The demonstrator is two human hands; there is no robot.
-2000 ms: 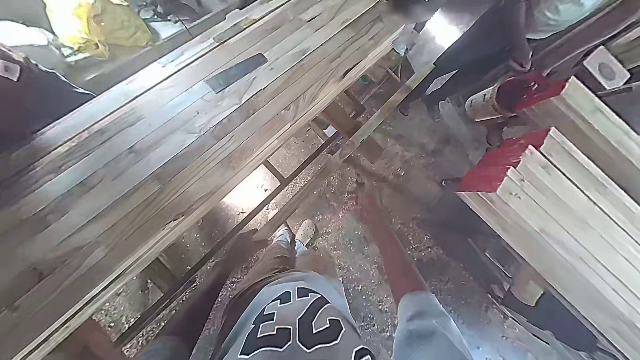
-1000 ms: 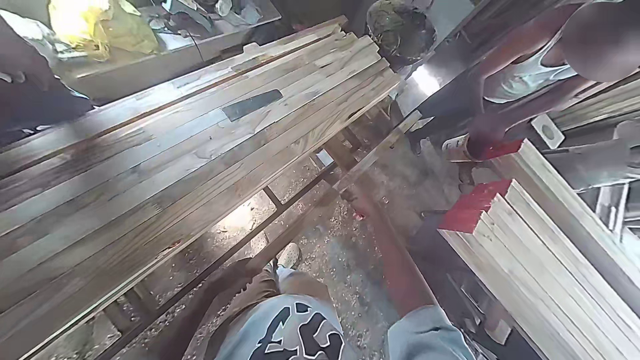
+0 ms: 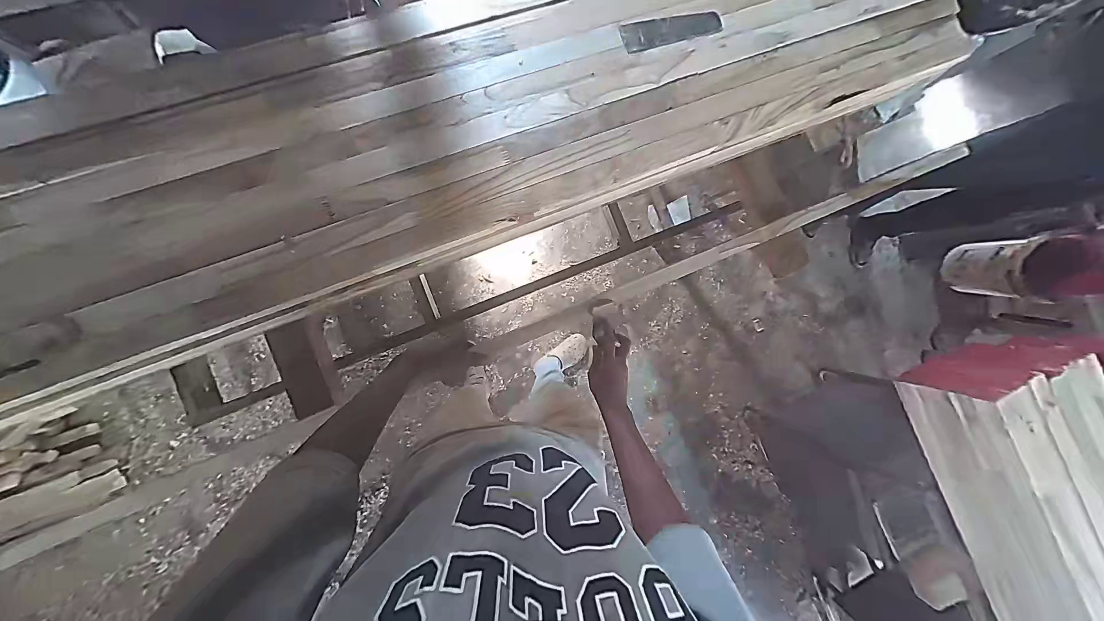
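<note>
A long narrow wooden strip (image 3: pixel 707 259) runs slantwise below the near edge of a wide surface of joined wooden boards (image 3: pixel 362 190). My left hand (image 3: pixel 453 358), dark and blurred, is at the lower side of this strip; its fingers are hard to make out, and whether it grips the wood cannot be told. Farther right, my right hand (image 3: pixel 609 349) is raised with bent fingers, beside a small dark rounded thing (image 3: pixel 604 306) at the strip. Its hold is unclear. A dark rectangular piece (image 3: pixel 671 32) lies flat on the boards.
Wood shavings cover the floor (image 3: pixel 690 371) around my feet. Dark metal bars (image 3: pixel 552 280) run under the boards. At right are stacked boards (image 3: pixel 992 483) with red ends and a bucket (image 3: pixel 987 267) with red on it. Wood offcuts (image 3: pixel 60 457) lie at lower left.
The view has swung down and to the left. A co-worker seen at the upper right one second ago is out of view.
</note>
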